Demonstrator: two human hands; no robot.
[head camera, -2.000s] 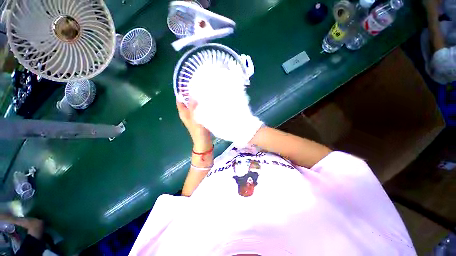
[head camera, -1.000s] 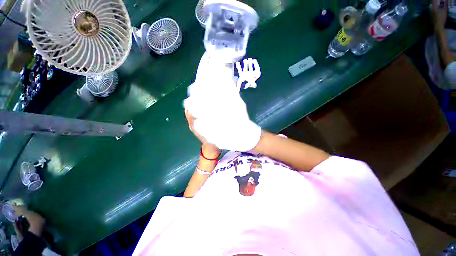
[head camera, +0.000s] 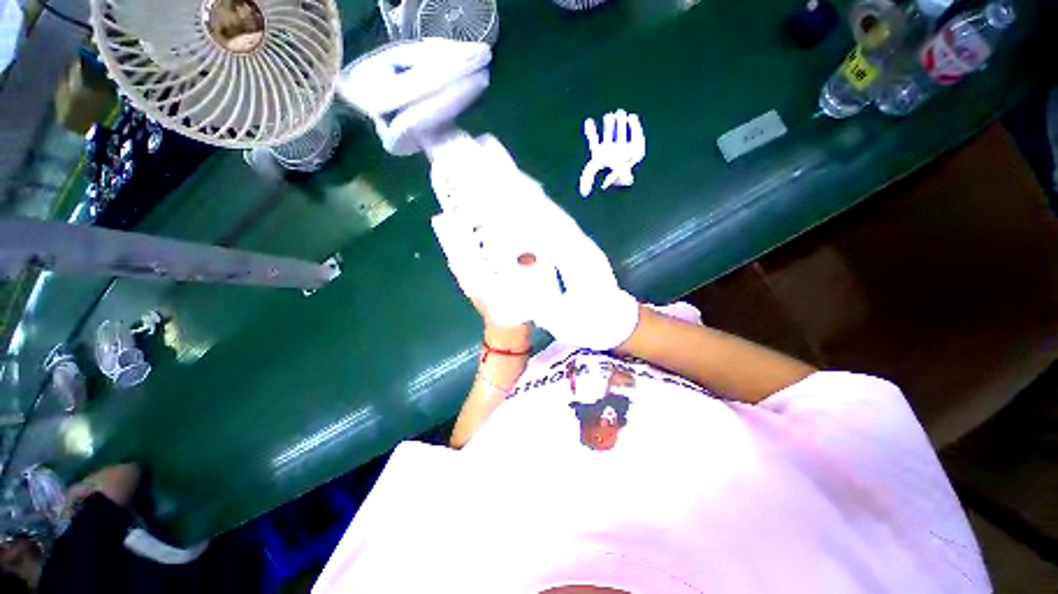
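Observation:
A white clip fan is held over the green bench (head camera: 383, 360), its clip base (head camera: 424, 87) pointing up and left. Its head is washed out in glare, and its grille cannot be made out. My right hand (head camera: 569, 273), in a white glove, lies over the fan's body and holds it. My left hand (head camera: 497, 304) is bare and holds the fan from the left and below; its fingers are mostly hidden. An empty white glove (head camera: 614, 151) lies flat on the bench beyond my hands.
A large cream fan (head camera: 238, 29) hangs upper left, above a grey metal bar (head camera: 174, 253). Small fans (head camera: 458, 17) lie on the bench. A pale block (head camera: 752, 136) and bottles (head camera: 855, 75) are right, a brown carton (head camera: 905, 273) beside the bench. Another person's arm (head camera: 104, 482) is lower left.
The clip base has swung from above the hands to the upper left, and the grille seen earlier no longer shows. The bench items have shifted right in view. Both hands still hold the fan.

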